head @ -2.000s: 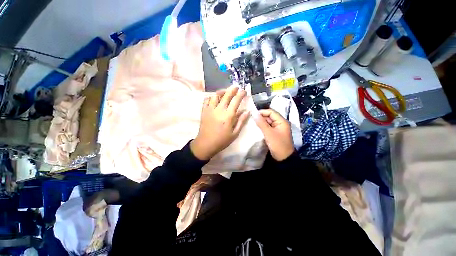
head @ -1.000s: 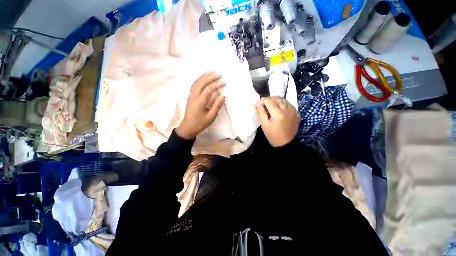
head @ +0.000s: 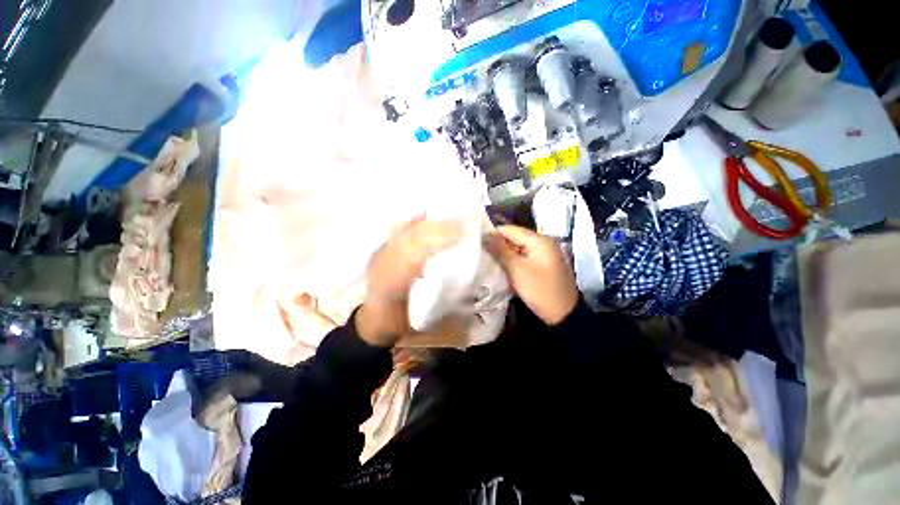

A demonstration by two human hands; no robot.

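Note:
A pale peach fabric panel (head: 449,286) is bunched between my hands in front of the machine, its edge folded up and overexposed by the lamp. My left hand (head: 403,271) is blurred and holds the cloth at its left side. My right hand (head: 536,268) pinches the cloth's right edge, with its fingertips just below the needle area. The white sewing machine (head: 641,49) with blue panel stands above; its presser foot is not clearly visible. Wide peach sheets (head: 286,197) lie left of the machine head.
Red and orange-handled scissors (head: 770,192) and thread cones (head: 758,61) are at right. Checked fabric (head: 671,261) bunches under a white strip (head: 586,247). Folded peach-beige panels (head: 857,365) lie lower right. Crumpled peach pieces (head: 146,252) lie on a brown board at left.
My left hand has moved from lying on the flat cloth to gripping it, and the panel is now bunched and folded up between both hands. The camera view has also shifted.

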